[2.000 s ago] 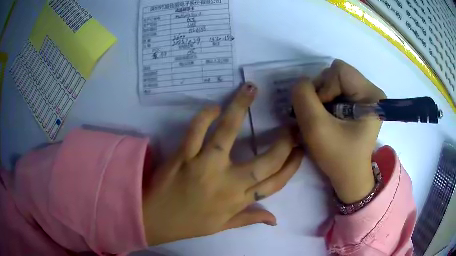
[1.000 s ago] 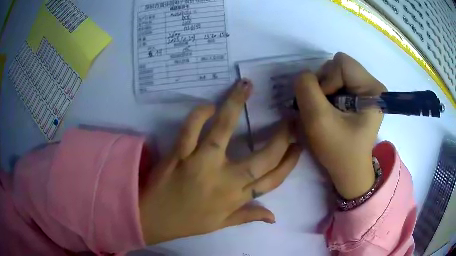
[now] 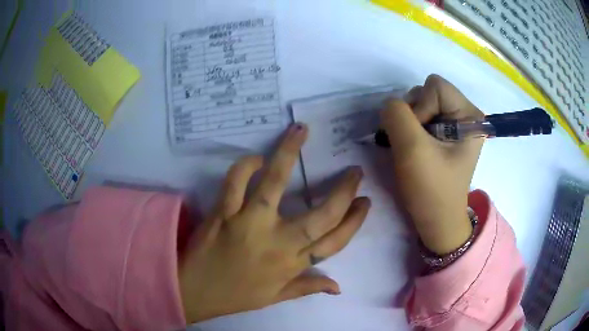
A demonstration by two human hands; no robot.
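Observation:
A white handwritten slip (image 3: 323,116) lies in front of me with several blurred lines of dark writing. My right hand (image 3: 439,161) holds a pen (image 3: 471,127) with a clear barrel and black ends, its tip at the writing. My left hand (image 3: 271,226) lies spread, palm down, its fingertips on the slip's left edge and lower part. The printed label slip (image 3: 226,84) with a table and handwriting lies beside it, up and to the left. The right hand hides part of the handwritten slip's right side.
A yellow-backed sticker sheet (image 3: 61,126) lies at far left. Yellow tape (image 3: 478,45) runs across the upper right, with a blister tray (image 3: 523,45) beyond it. The ridged edge of a tray stack (image 3: 555,239) shows at right.
Both slips sit lower and further left in view. The pen tip shows below the earlier lines beside fresh marks. The left hand's fingers are further from the right hand.

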